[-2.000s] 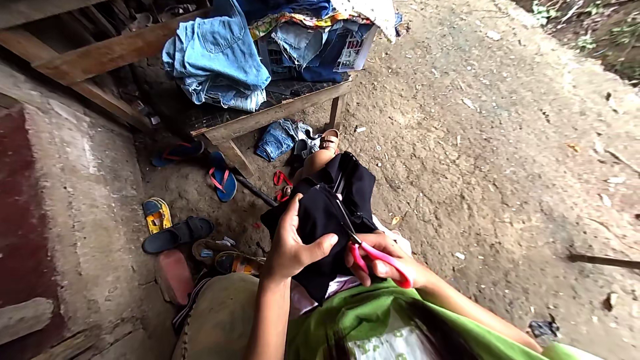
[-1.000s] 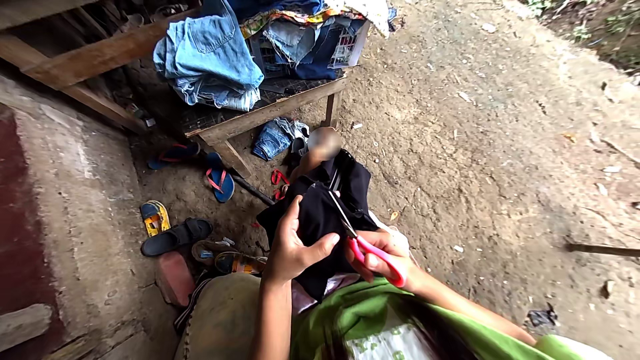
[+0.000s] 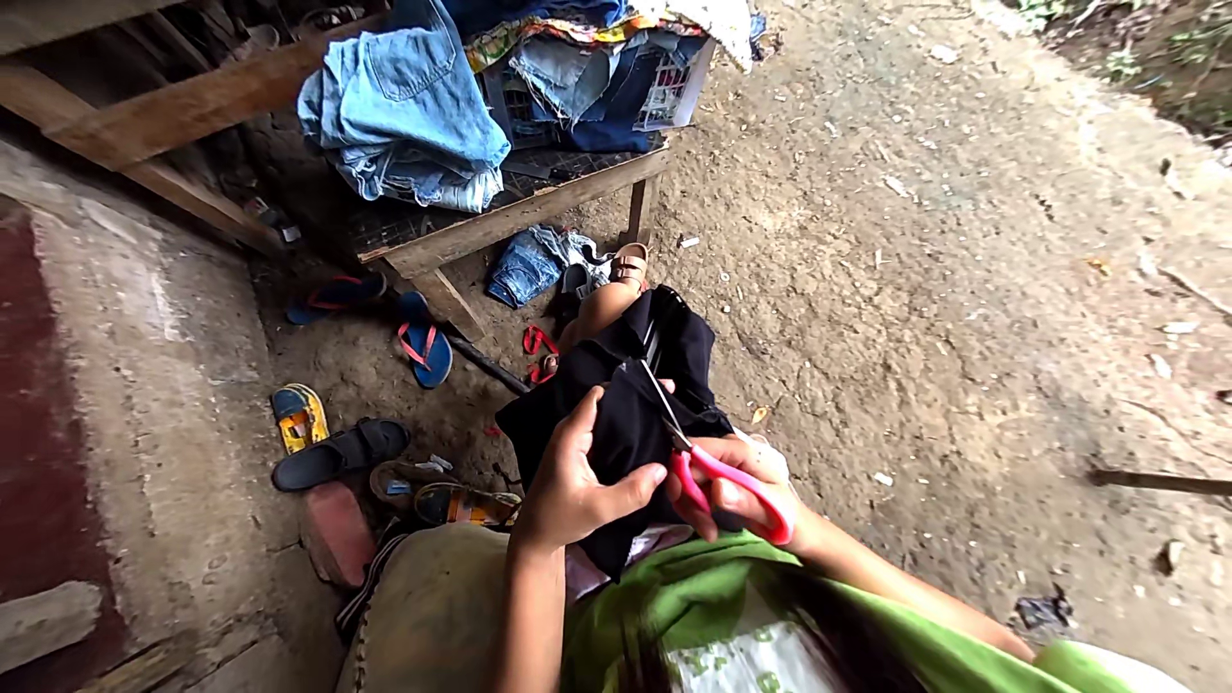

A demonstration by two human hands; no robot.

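Black cloth (image 3: 616, 423) lies bunched over my lap. My right hand (image 3: 746, 481) grips a pair of scissors (image 3: 736, 486) by its pink handles, with the metal blades pointing up and left across the cloth. The blades look slightly apart. My left hand (image 3: 582, 476) is on the near left part of the cloth, thumb toward the scissors and fingers partly hidden by the fabric; it holds the cloth.
Folded light blue denim (image 3: 404, 106) and a crate (image 3: 679, 87) heaped with clothes sit on a low wooden bench (image 3: 529, 217). Jeans (image 3: 527, 268), blue flip-flops (image 3: 425, 351) and a black sandal (image 3: 342, 452) lie on the dirt ground. A stick (image 3: 1160, 481) is at right.
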